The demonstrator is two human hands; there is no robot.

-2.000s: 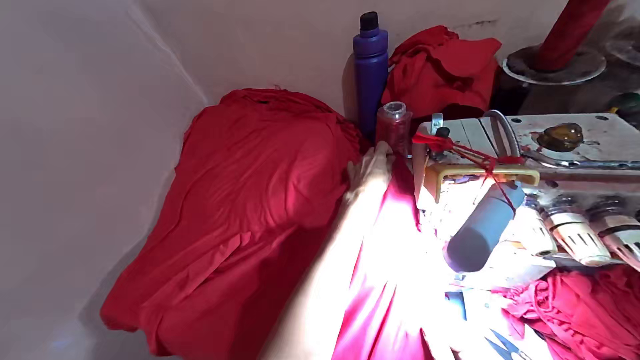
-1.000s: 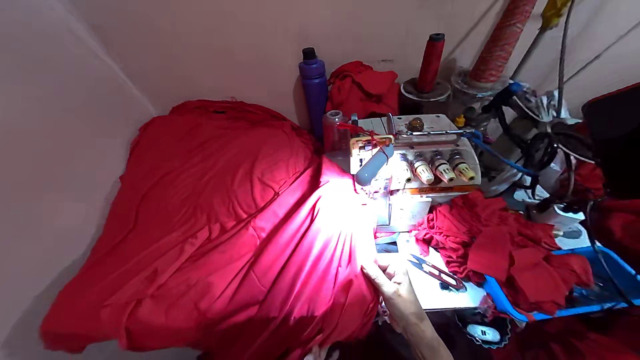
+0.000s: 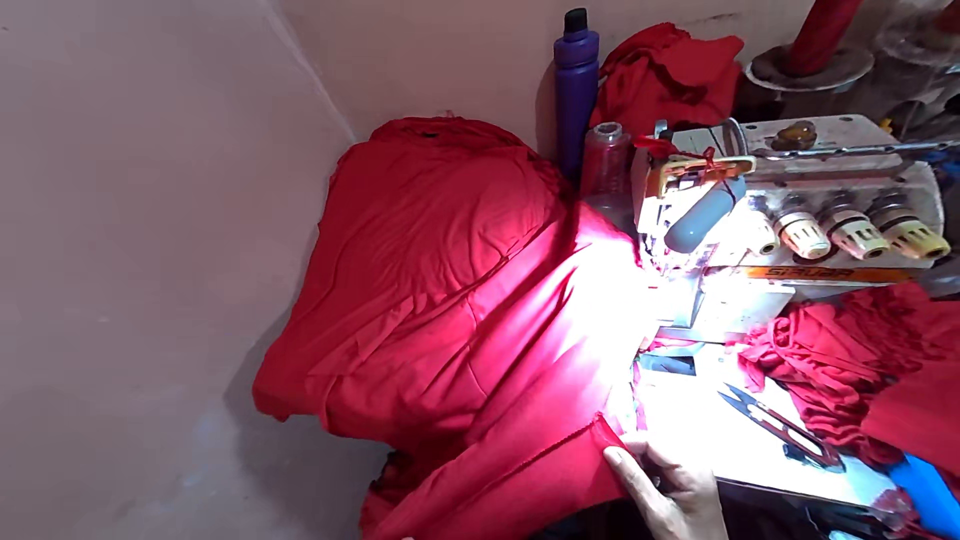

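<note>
Red knit fabric [image 3: 450, 210] lies in a large heap at the centre, its lower part spreading toward me. My right hand [image 3: 664, 480] pinches the fabric's edge between thumb and fingers, beside a stitched seam at the lower middle. Of my left hand [image 3: 407, 538] only a fingertip shows at the bottom edge, against the cloth; its grip is hidden. An overlock sewing machine [image 3: 832, 180] stands at the right, its lamp glaring over the fabric near the needle area. Thread snips [image 3: 780, 427] rest on the white table [image 3: 675, 405] to the right of my hand.
A purple bottle [image 3: 576, 97] and a clear thread cone [image 3: 607, 165] stand behind the machine's left end. More red cloth [image 3: 840, 360] lies to the right, above a blue tray [image 3: 926, 495]. A pale wall [image 3: 150, 225] borders the left side. Red thread cones stand at the back right.
Two seconds ago an arm reached up beside the machine with its hand on the fabric; it is gone from there. The right hand now holds the cloth's near edge.
</note>
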